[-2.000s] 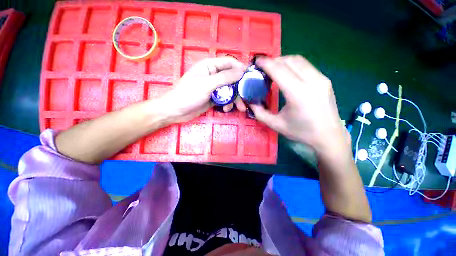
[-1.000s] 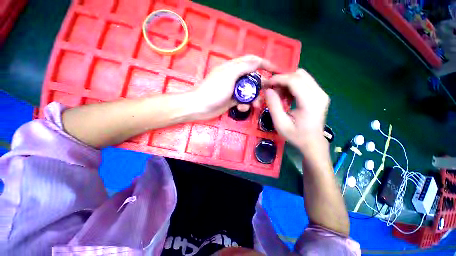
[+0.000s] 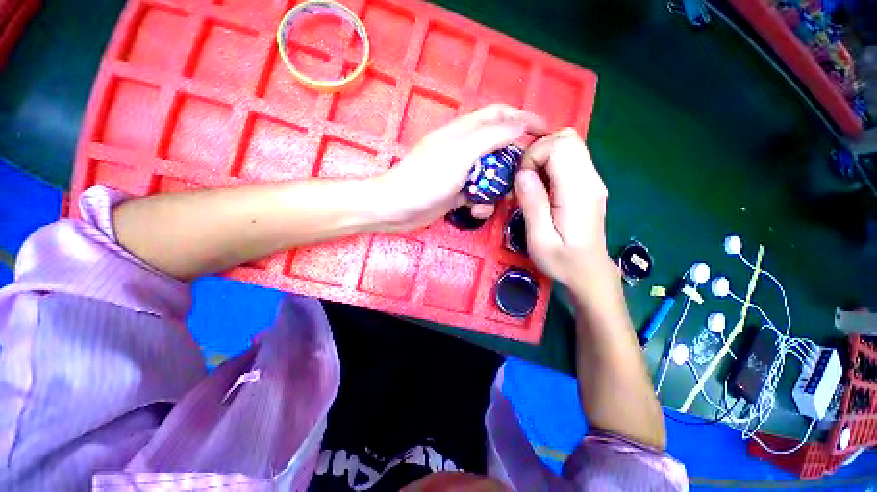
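Note:
A round smartwatch (image 3: 491, 177) with a lit screen of coloured icons is held above the right part of the red compartment tray (image 3: 375, 274). My left hand (image 3: 452, 163) grips it from the left side. My right hand (image 3: 563, 197) is at its right edge, thumb and fingers pinched together; whether they hold part of the watch cannot be told. A dark watch head (image 3: 517, 292) lies in the tray's near right corner pocket. Another dark watch head (image 3: 516, 232) is partly hidden by my right hand, and a third (image 3: 465, 217) lies under my left hand.
A yellow tape roll (image 3: 323, 44) lies on the tray's far part. Right of the tray, on the green bench, are a round black item (image 3: 635, 260), a blue pen (image 3: 657, 320), white charger pucks (image 3: 700, 274), a black block (image 3: 757, 363) and a white multi-port box (image 3: 818, 382).
The two watches held two seconds ago are now one in hand. Its screen changed from a watch face to icons. Dark watch heads now show in the tray, and the view has turned.

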